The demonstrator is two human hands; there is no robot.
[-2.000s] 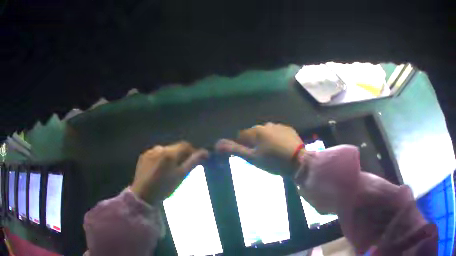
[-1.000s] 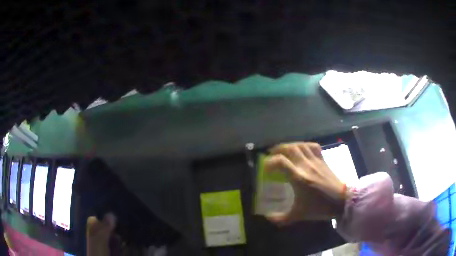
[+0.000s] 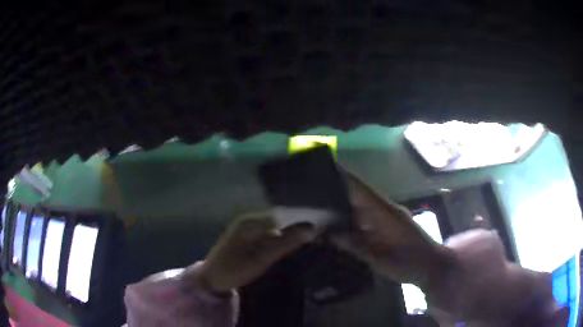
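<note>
A dark, blurred slab [image 3: 305,182], possibly a phone, is held up and tilted between my hands in the middle. My left hand [image 3: 246,250] is at its lower left edge, where a pale patch shows. My right hand [image 3: 387,231] is along its right side. A bright lime piece [image 3: 312,143] shows just behind the slab's top edge; I cannot tell whether it is attached. A lit phone [image 3: 427,225] lies at the right, partly hidden by my right hand and sleeve. The area below my hands is dark and blurred.
Several lit phones [image 3: 82,262] stand in a row in a dark tray at far left. A white shallow tray [image 3: 476,150] is at the upper right. A blue crate [image 3: 564,290] is at the right edge. Black egg-crate foam [image 3: 275,70] overhangs the top.
My left hand has come in from the lower left and my right hand has moved inward. Both now hold the dark slab. The two lime-and-white packs no longer show in their former places.
</note>
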